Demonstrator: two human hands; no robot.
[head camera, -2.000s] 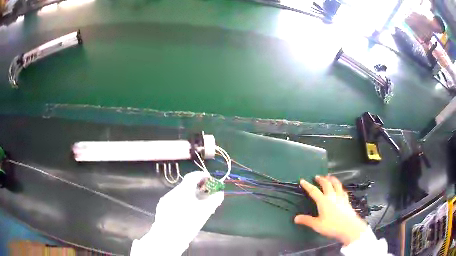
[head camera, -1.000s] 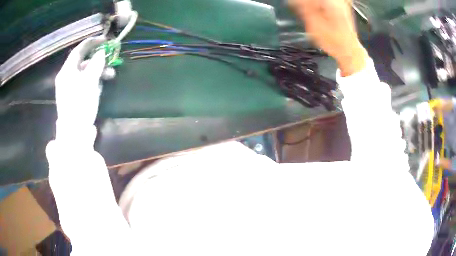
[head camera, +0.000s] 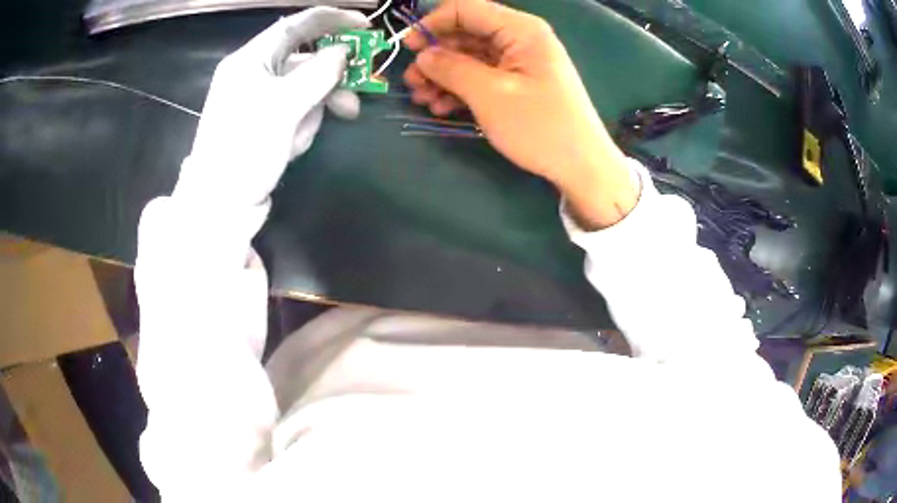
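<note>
My left hand (head camera: 285, 83), in a white glove, holds a small green circuit board (head camera: 356, 61) between thumb and fingers. White lead wires (head camera: 394, 49) run from the board's right side up to the top edge. My bare right hand (head camera: 482, 74) is just right of the board and pinches a thin blue lead (head camera: 418, 27) at its fingertips. More blue and brown leads (head camera: 438, 129) lie on the bench below the right hand. The tube unit (head camera: 187, 12) lies at the top left, cut off by the picture's edge. The solder wire (head camera: 108, 85) runs from the left edge to the gloved hand.
A pile of black power cords (head camera: 738, 221) lies right of my right sleeve. A black block with a yellow patch (head camera: 811, 147) stands at the right. A tray of bagged parts (head camera: 846, 403) is at the lower right. An open cardboard box (head camera: 59, 305) is below the bench at left.
The right hand has come from over the cords at right to beside the board and now pinches a lead. The board now shows flat in the left hand. The view has shifted.
</note>
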